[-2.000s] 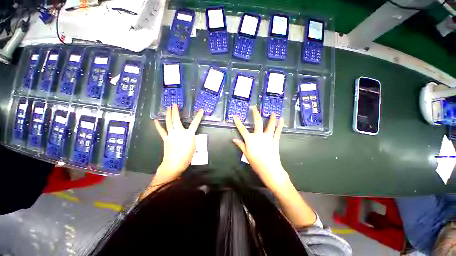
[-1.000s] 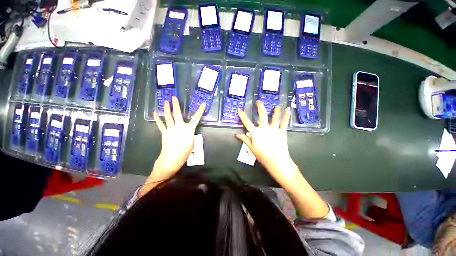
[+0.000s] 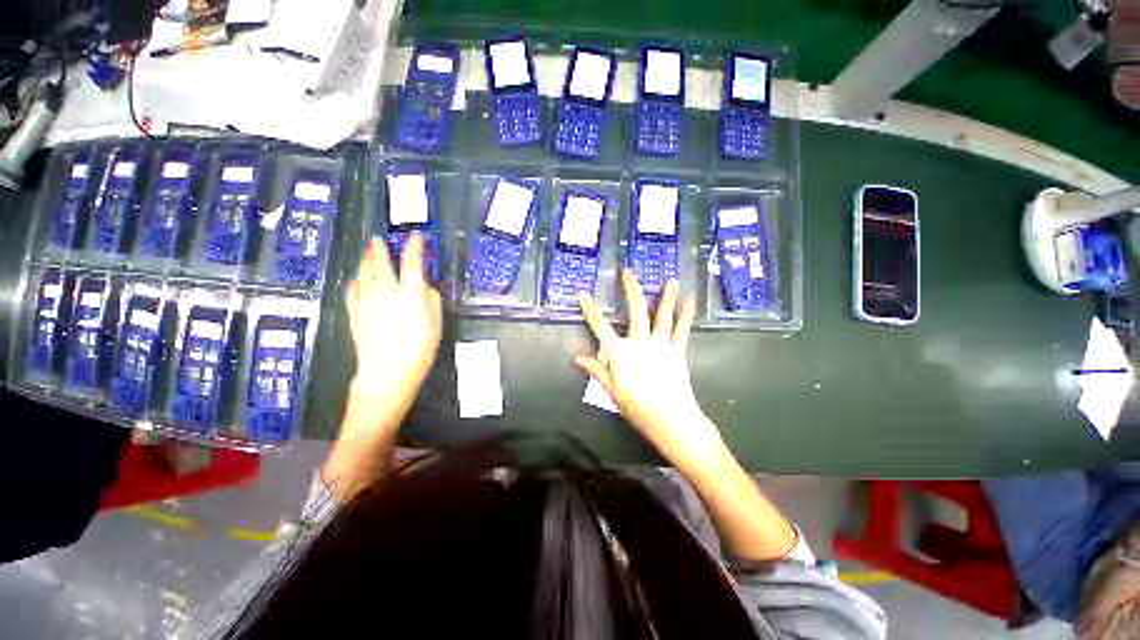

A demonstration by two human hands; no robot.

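Observation:
A clear blister tray (image 3: 800,269) holds two rows of blue keypad phones. Most lie screen up with lit white screens, such as the front-left phone (image 3: 408,200). The back-left phone (image 3: 429,100) and front-right phone (image 3: 746,256) lie back up. My left hand (image 3: 395,319) is over the lower keys of the front-left phone, fingertips on it. My right hand (image 3: 644,356) is spread, fingertips at the lower end of the fourth front phone (image 3: 655,231). Neither hand grips anything. A white slip (image 3: 479,378) lies between my hands; another (image 3: 600,395) is partly under my right hand.
A second blister tray (image 3: 313,290) of back-up blue phones stands at the left. A black-faced smartphone (image 3: 886,254) lies right of the main tray. A small white fan (image 3: 1050,244) is at far right. White papers (image 3: 238,75) lie upper left. Red stools (image 3: 931,544) stand below the bench edge.
My left hand has moved left and slightly forward onto the front-left phone, its fingers closer together. My right hand has stayed near the fourth front phone. The view has shifted slightly.

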